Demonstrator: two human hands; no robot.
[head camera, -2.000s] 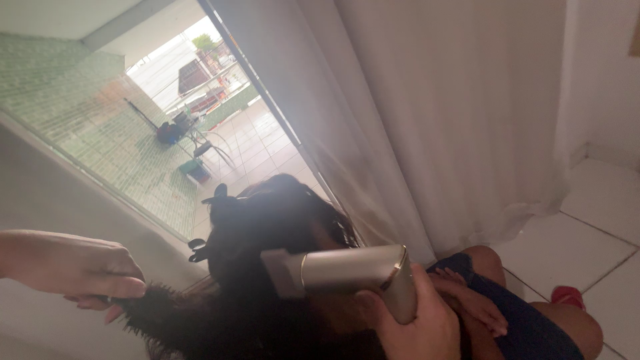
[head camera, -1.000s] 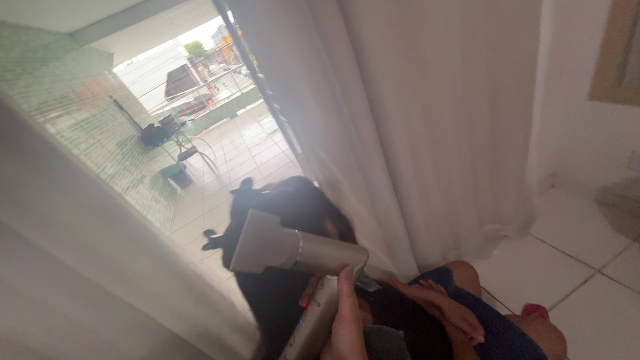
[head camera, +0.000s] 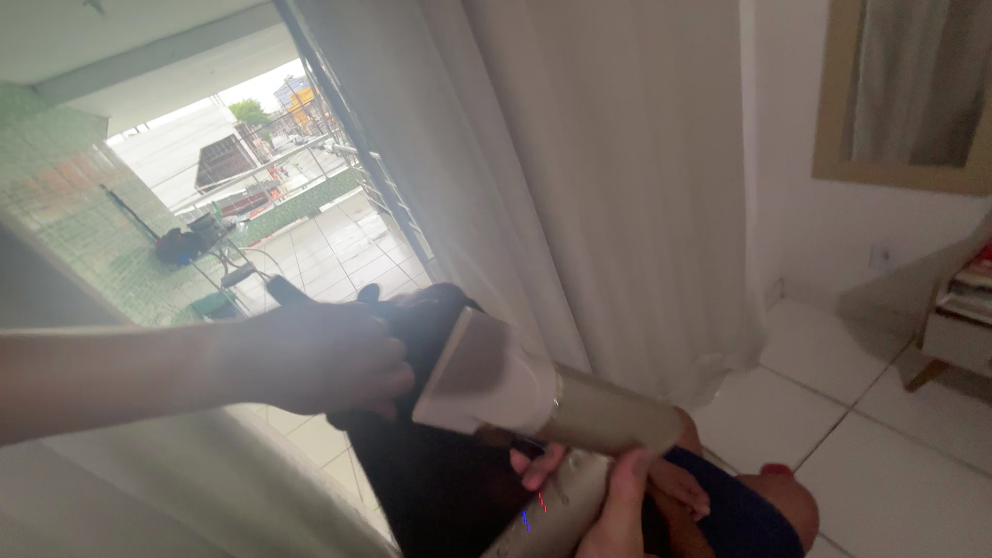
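My right hand (head camera: 612, 504) is closed around the handle of a gold-coloured hair dryer (head camera: 612, 407), low in the middle of the head view. Its wide, pale nozzle (head camera: 496, 372) points up and left, beside the dark hair (head camera: 434, 473) of a seated person. My left hand (head camera: 333, 356) reaches in from the left and is at that person's head, fingers curled. A dark handle-like piece (head camera: 287, 291) sticks out past its knuckles; what it belongs to is hidden. A dark hair clip (head camera: 369, 293) shows just above the hand.
Pale curtains (head camera: 620, 194) hang behind the seated person and at lower left. Through the opening, a tiled balcony (head camera: 333, 248) holds a rack-like object (head camera: 240, 271). The seated person's hand (head camera: 682, 488) rests by blue shorts. A wooden-legged cabinet (head camera: 957, 337) stands at right.
My left hand, at the hair on the left two seconds ago and out of view one second ago, is now at the head. The dryer's nozzle has swung and now points up and left.
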